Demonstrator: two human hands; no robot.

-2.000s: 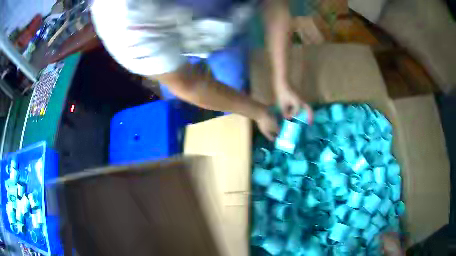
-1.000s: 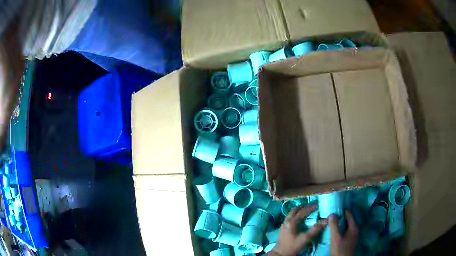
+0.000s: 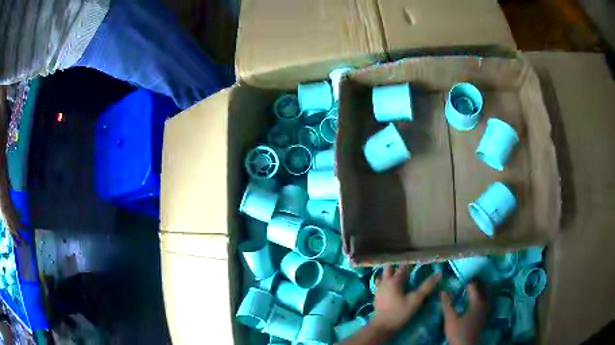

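Note:
The large carton point(image 3: 195, 202) stands open, full of turquoise plastic housings point(image 3: 284, 230). The small carton point(image 3: 418, 215) lies open side up on the housings at the right, with several housings point(image 3: 384, 147) spread apart on its bottom. My left hand point(image 3: 396, 300) is just below the small carton's near edge, fingers spread, over the housings. My right hand point(image 3: 465, 311) is beside it, fingers apart and slightly blurred, also over the housings. I see no housing held in either hand.
A blue plastic stool point(image 3: 128, 149) stands left of the large carton. A person's striped top and jeans point(image 3: 152, 50) are at the upper left. A blue tray point(image 3: 28, 269) with turquoise parts is at the far left edge. Carton flaps point(image 3: 580, 195) spread outward.
The small carton was empty a second ago and now holds several housings. My hands have come apart from the housing between them. The view has shifted slightly.

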